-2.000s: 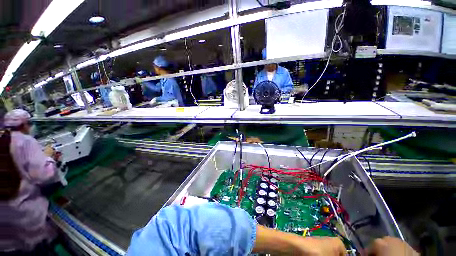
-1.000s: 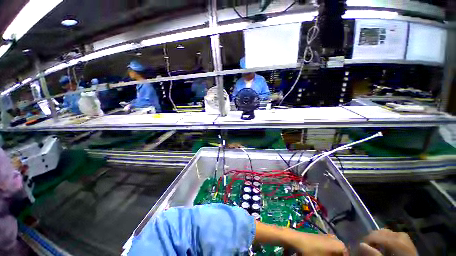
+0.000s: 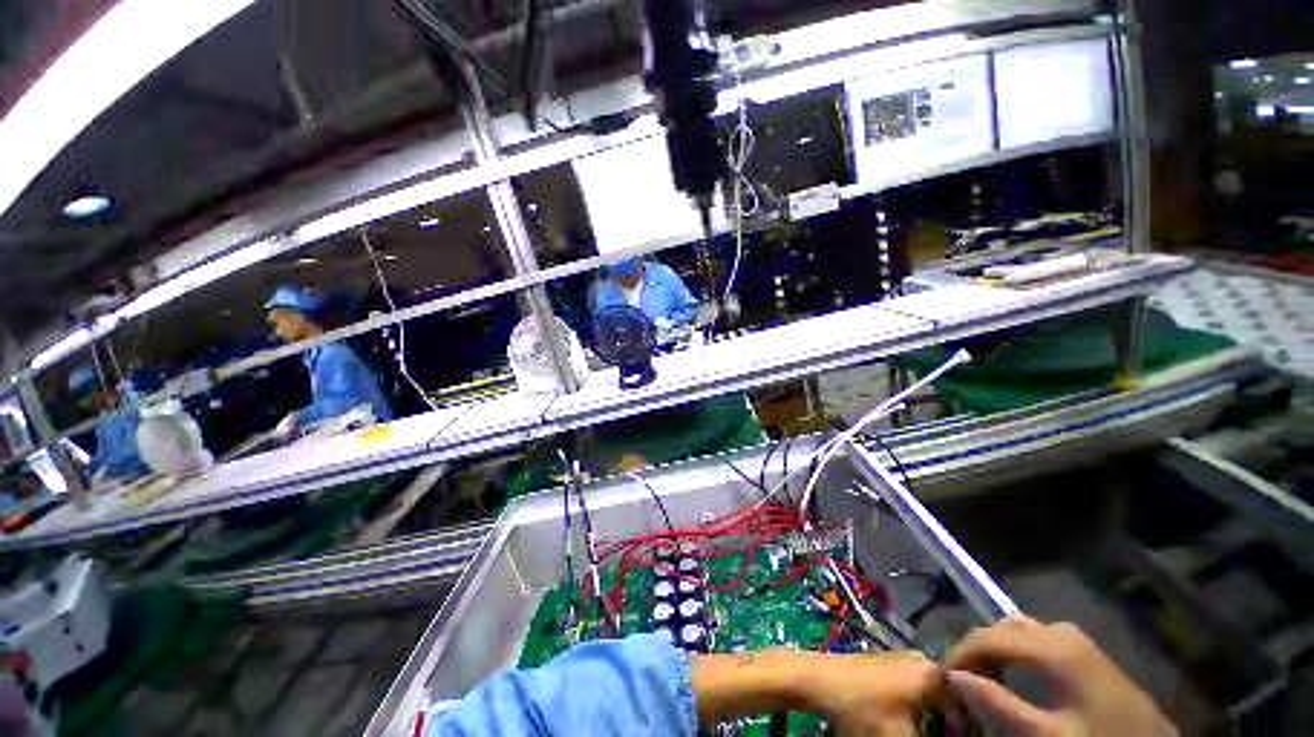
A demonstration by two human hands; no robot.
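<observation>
The open grey metal enclosure [image 3: 461, 634] lies in front of me with a green circuit board [image 3: 555, 616] inside. White-topped capacitors [image 3: 677, 590] stand mid-board, and red wires [image 3: 749, 521] loop over it. My left arm, in a blue sleeve, reaches across the near part; my left hand [image 3: 886, 694] is by the right wall. My right hand [image 3: 1059, 680] is beside it, over that wall. The fingers of both hands meet, closed around a dark piece that looks like black cable [image 3: 896, 634]; its held part is mostly hidden. The frame's bottom cuts off both hands.
A stiff white cable [image 3: 882, 415] sticks out over the far right corner. Beyond the box are a conveyor rail [image 3: 1009, 432] and a long white shelf [image 3: 764, 360] with a black fan [image 3: 624, 343]. Workers in blue stand behind; a white unit [image 3: 58, 626] is at left.
The view has turned right and tilted, so the box and shelf appear further left. My hands stay together by the right wall; my right hand shows higher and larger. The pink-smocked person has nearly left view.
</observation>
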